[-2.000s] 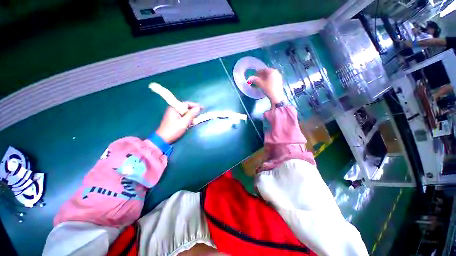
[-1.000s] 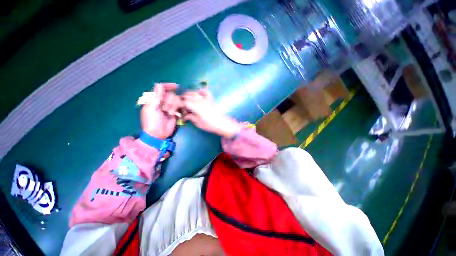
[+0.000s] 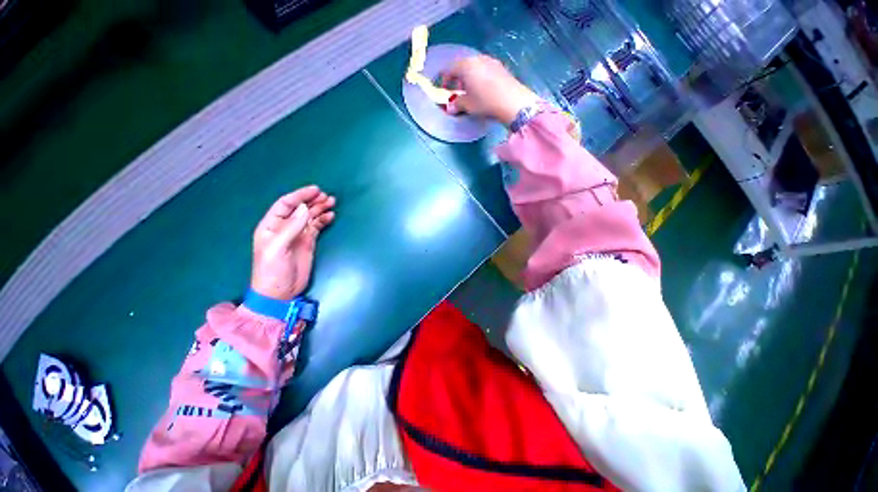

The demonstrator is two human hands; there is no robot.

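Observation:
A flat pale ring-shaped dish or reel [image 3: 430,117] lies on the green bench [image 3: 366,163] at the upper middle. My right hand [image 3: 484,88] is over its centre, fingers bent down, by a small red bit. A pale yellow strip [image 3: 418,60] runs from my right fingertips across the ring's left side and past its rim; my right hand appears to hold its lower end. My left hand [image 3: 286,242] is over the bench left of centre, palm turned up, fingers loosely curled and apart, with nothing seen in it.
Stacked white fans [image 3: 72,399] with dark leads lie at the lower left. Clear blister trays [image 3: 602,72] with dark parts stand at the upper right. A grey ribbed strip [image 3: 193,144] edges the bench. Cardboard boxes [image 3: 650,173] are beyond the bench's right edge. A dark object's edge shows at the top.
My hands were together over the bench and have parted. My right hand has moved up and right to the ring, with a yellow strip now beside it. My left hand has opened and released the pale strip.

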